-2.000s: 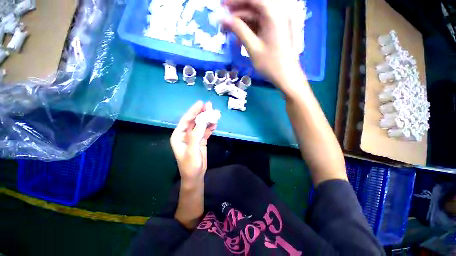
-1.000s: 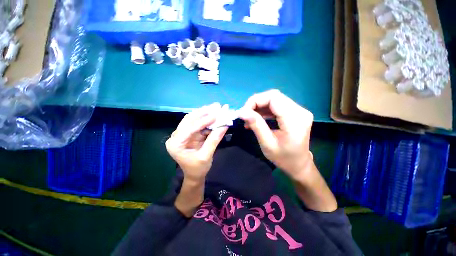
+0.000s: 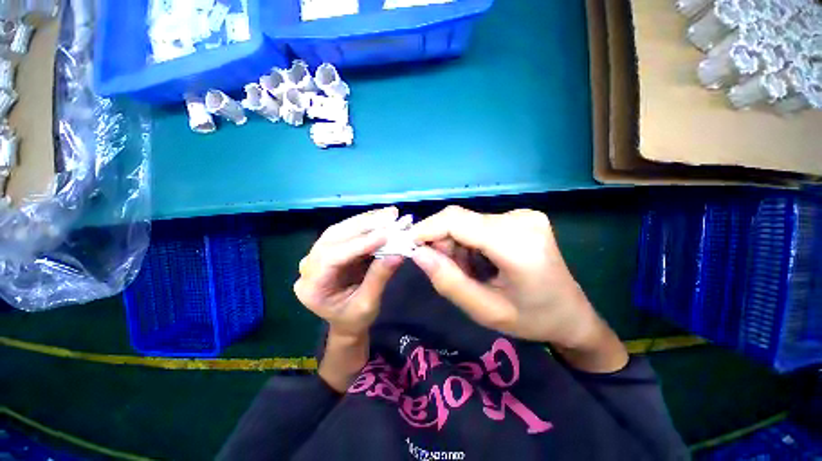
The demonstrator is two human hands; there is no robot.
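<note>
My left hand (image 3: 347,270) grips a white plastic housing (image 3: 394,241) between thumb and fingers, in front of the bench edge. My right hand (image 3: 496,270) touches the housing from the right with thumb and index finger pinched at its side; whether a small insert is between those fingertips is hidden. A loose cluster of white housings (image 3: 293,94) lies on the green bench, some upright and some on their sides. Two blue parts bins stand behind it, the left one (image 3: 180,79) with small flat white pieces (image 3: 194,27), the right one (image 3: 397,45) cut off by the top edge.
Stacked cardboard sheets (image 3: 694,135) at right hold close rows of white assemblies (image 3: 766,54). A clear plastic bag (image 3: 108,180) with cardboard (image 3: 34,144) and white parts lies at left, hanging over the bench edge. Blue crates (image 3: 194,293) stand below the bench on both sides.
My right hand has come from the bins to the housing in my left hand, and its fingers have closed in against it. The view has shifted, so the bins sit higher and further left.
</note>
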